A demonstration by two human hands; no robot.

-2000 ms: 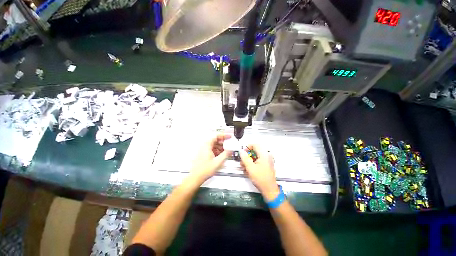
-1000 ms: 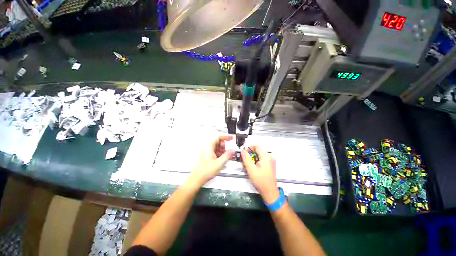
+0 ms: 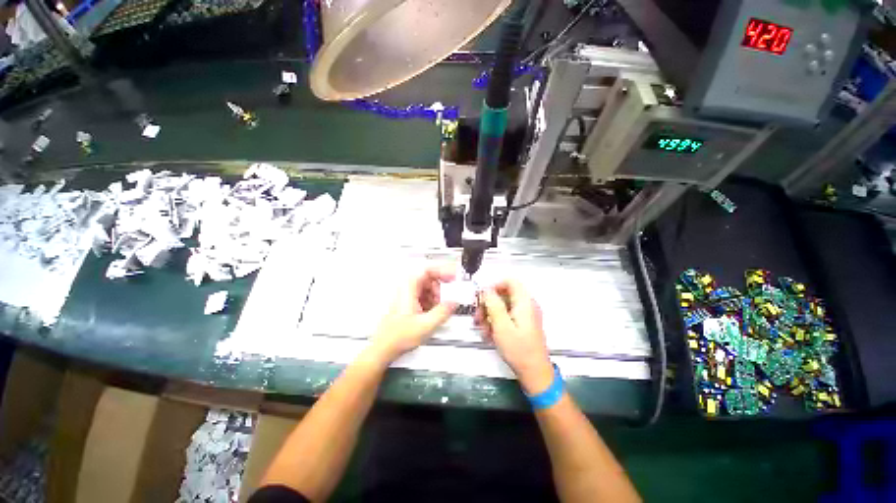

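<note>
A small white housing part is under the tip of the soldering iron. My left hand holds it from the left between thumb and fingers. My right hand, with a blue band at the wrist, is at its right side, fingertips closed on a small circuit board that is mostly hidden. The fixture under the part is largely covered by the fingers. The iron is upright, with a teal-green band, clamped to the machine stand.
White housing parts are heaped at left. A black tray with circuit boards is at right. A cream fume hood, the temperature controller and the counter hang above. A cardboard box is below left. The conveyor runs behind.
The iron dipped lower a second ago and is now up again. The counter has gone from 4993 to 4994. Both hands have stayed near the fixture.
</note>
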